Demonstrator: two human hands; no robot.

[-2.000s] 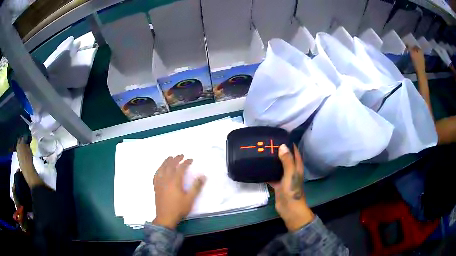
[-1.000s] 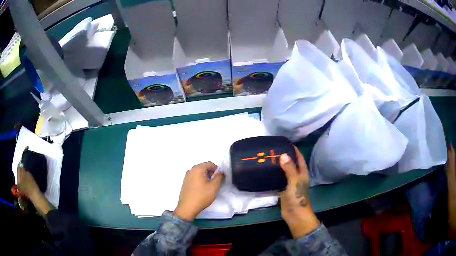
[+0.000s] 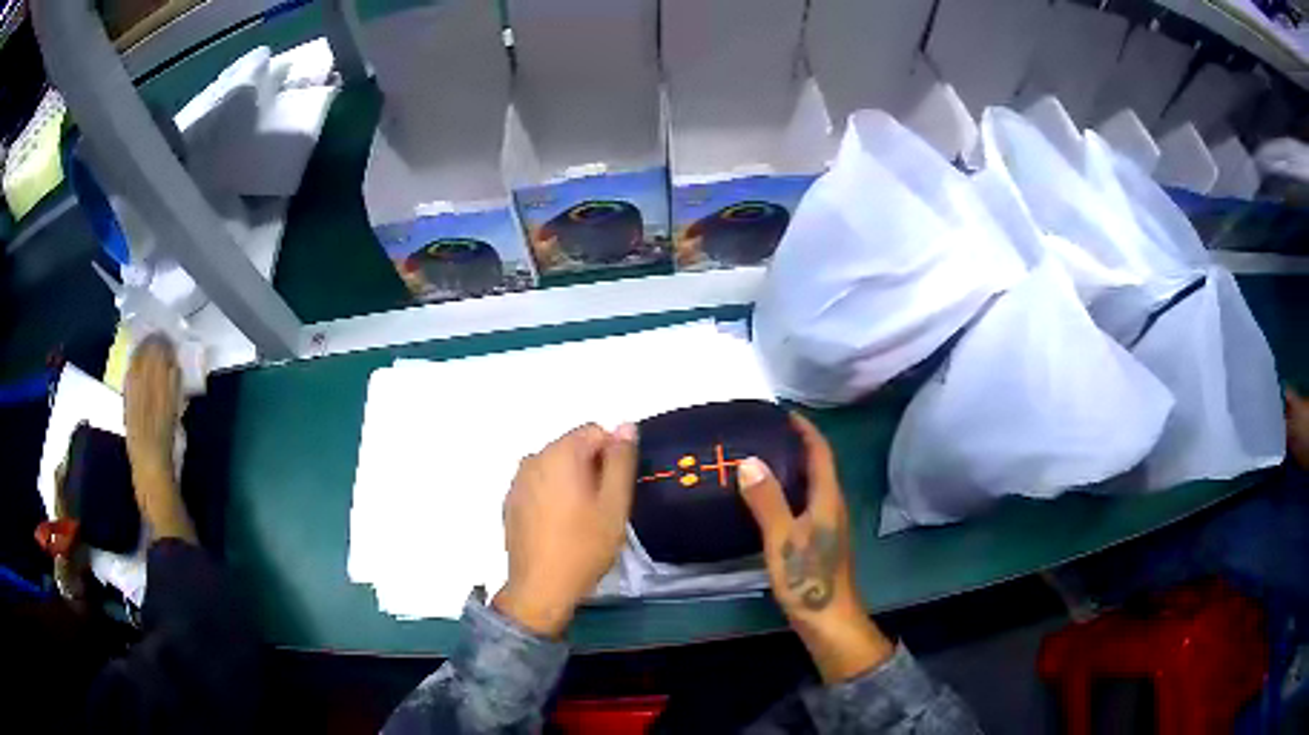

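A black rounded speaker (image 3: 704, 503) with orange button marks lies over the front right of a white stack of flat foam bags (image 3: 460, 445). My right hand (image 3: 811, 531) grips its right end, thumb on top by the plus mark. My left hand (image 3: 567, 517) is at its left end, fingers curled and pinched on the edge of a thin white foam bag. A strip of the white bag (image 3: 675, 582) shows under the speaker. The speaker's left end is hidden behind my left fingers.
Several filled white bags (image 3: 1034, 402) stand right of the stack. Open gift boxes (image 3: 596, 223) line up behind a metal rail (image 3: 531, 309). At left are a post, papers and another person's hand (image 3: 151, 417); a red stool (image 3: 1148, 653) is lower right.
My left hand went from lying flat on the stack to pinching a bag edge. My right hand has brought the speaker left against it. The other person's hand at left moved up off a dark object.
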